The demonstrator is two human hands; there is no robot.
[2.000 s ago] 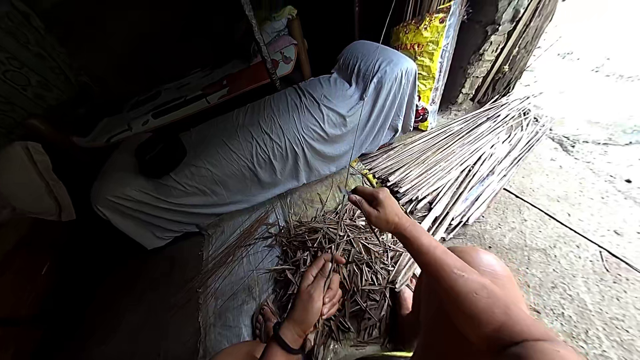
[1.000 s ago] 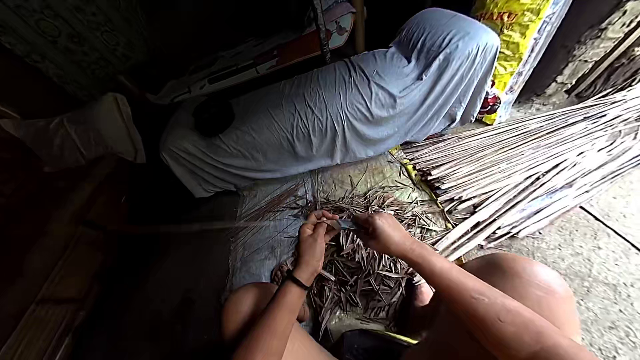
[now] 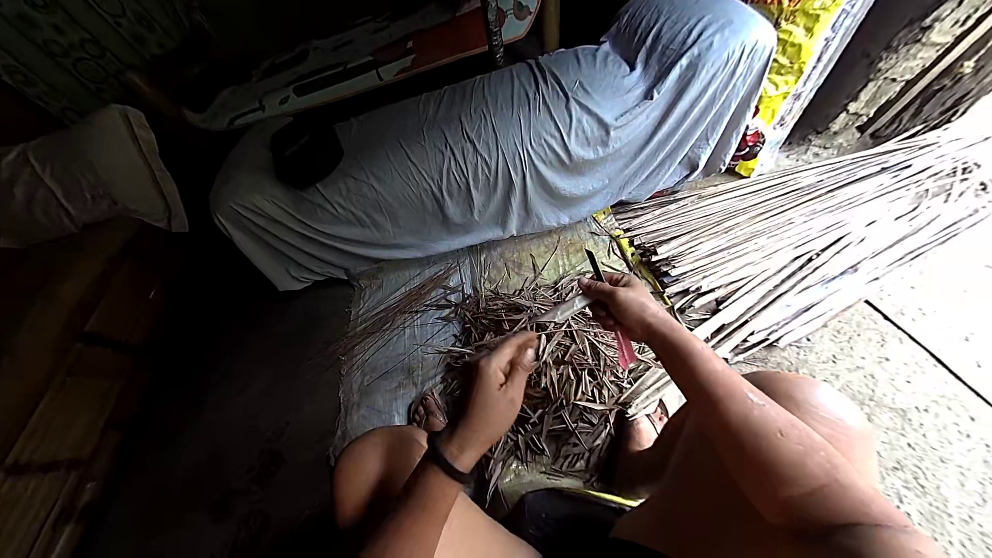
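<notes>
My right hand is closed around a narrow thing with a dark upper end and a red lower end. A pale flat piece, a blade or a strip, juts from its fingers toward the left. My left hand, with a dark band at the wrist, is lower and to the left, thumb and fingers bent. A thin stalk passes by its fingertips; whether they grip it is unclear. Below both hands lies a pile of short dry leaf pieces. Long dry strips form a bundle at the right.
A worn sheet lies under the pile, with thin dark stalks on its left. Behind is a long form draped in grey cloth, a dark object on it. My knees and feet flank the pile. A pillow is at far left.
My hands, close together one second ago, are now apart, the right one higher. The red end shows below my right hand now. The view has shifted.
</notes>
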